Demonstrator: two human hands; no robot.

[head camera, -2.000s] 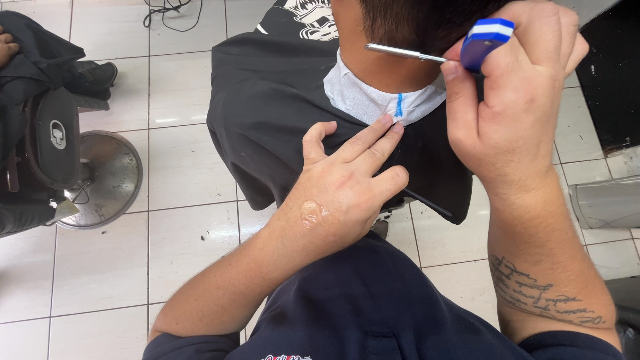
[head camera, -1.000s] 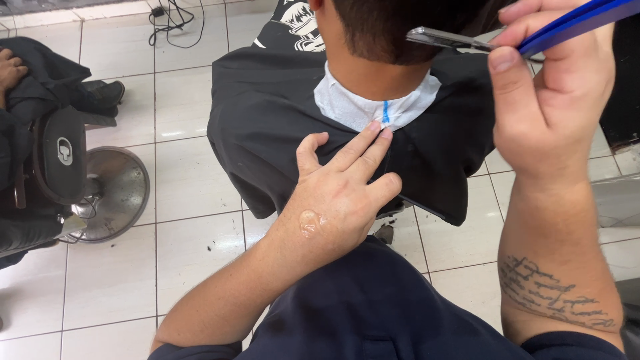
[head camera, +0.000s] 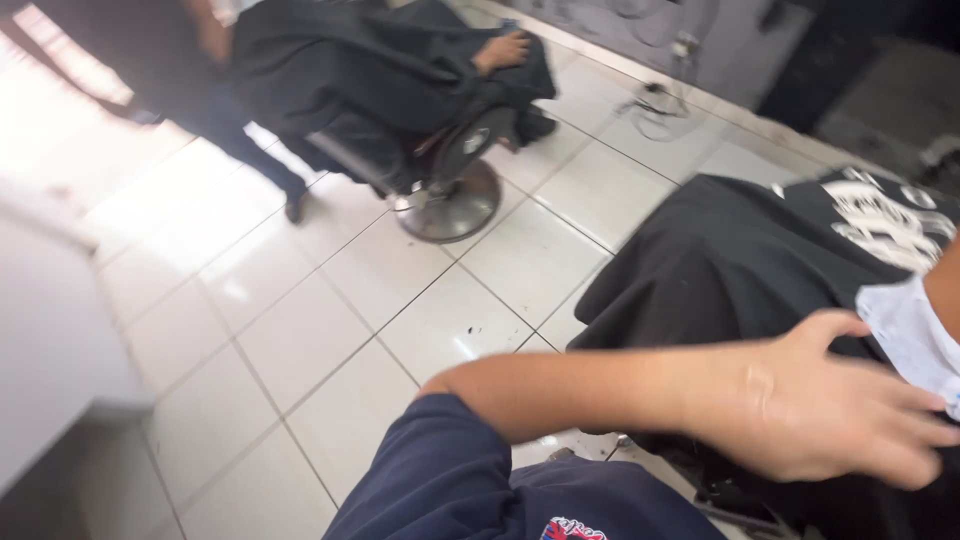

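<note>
My left hand [head camera: 817, 412] lies at the right of the view, blurred, its fingers apart at the lower edge of a white neck strip [head camera: 904, 337]. That strip wraps the neck of a seated person, who is mostly cut off by the right edge. Below the neck spreads a black barber's cape [head camera: 697, 277] with a white print; my hand is over it. Nothing shows held in my fingers. My right hand is out of view, and so is the blue-handled straight razor that it held in the earlier views.
Another caped person sits in a barber's chair with a round metal base [head camera: 450, 206]. A co-worker's leg [head camera: 262, 142] stands beside that chair. A pale counter [head camera: 60, 337] is at the left, and a cable [head camera: 656, 112] lies near the wall.
The view has swung far to the left. My right hand and the razor have gone out of frame. My left hand remains by the neck strip.
</note>
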